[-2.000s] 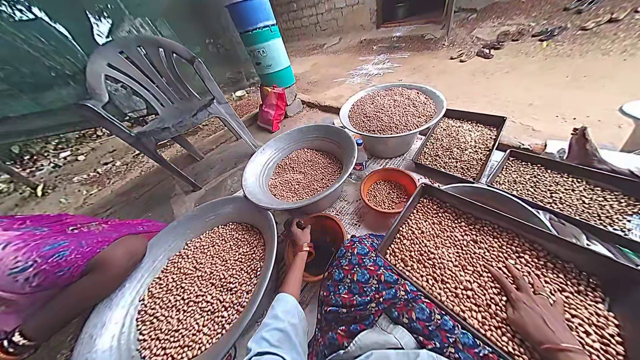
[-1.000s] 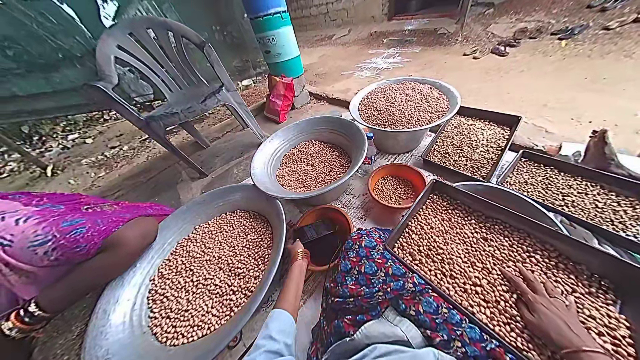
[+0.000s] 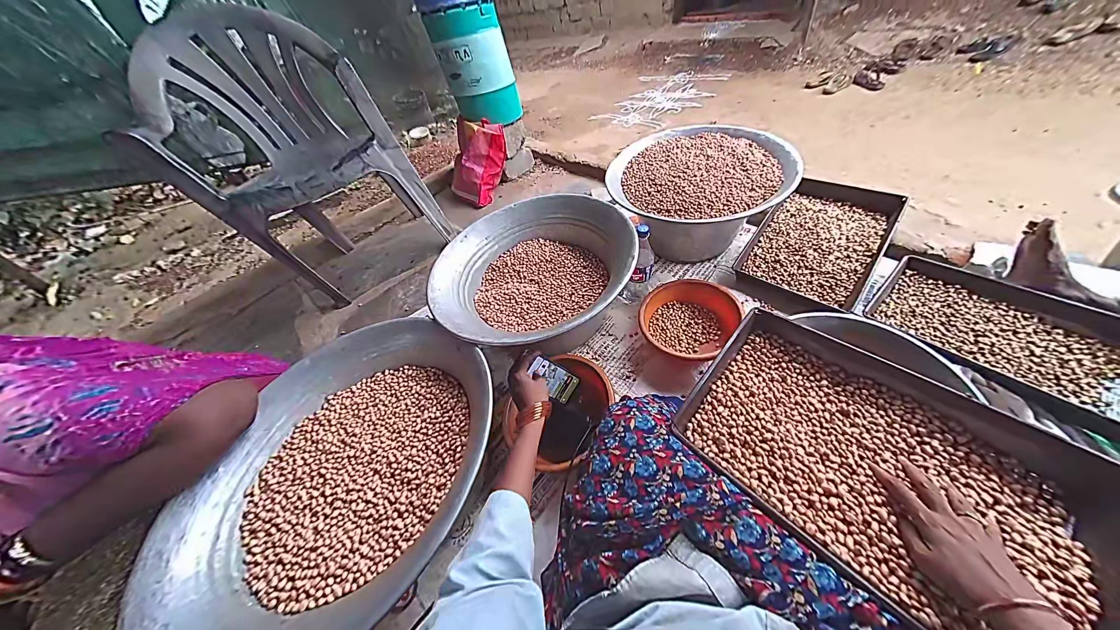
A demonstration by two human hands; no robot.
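Note:
My left hand [image 3: 528,389], with bangles at the wrist, holds a mobile phone [image 3: 555,380] with its screen lit, over an orange plastic bowl [image 3: 605,389] with something dark inside. My right hand [image 3: 954,534] rests with spread fingers on brown nuts or seeds [image 3: 840,455] in a dark metal tray [image 3: 770,529]. A large metal basin [image 3: 162,542] of the same brown pieces stands left of my left arm. Beyond the phone is a second metal basin [image 3: 451,271], partly filled. A smaller orange bowl [image 3: 652,302] holds more pieces, beside a plastic bottle [image 3: 643,258].
A heaped metal basin [image 3: 696,241] and two more filled trays [image 3: 894,210] [image 3: 927,267] stand farther off. A grey plastic chair [image 3: 289,175] is at the upper left, near a red bag [image 3: 479,162]. Another person's leg [image 3: 175,437] is beside the large basin.
My left hand has lifted the phone at the orange bowl, and its screen has lit up. My right hand stays on the tray's contents.

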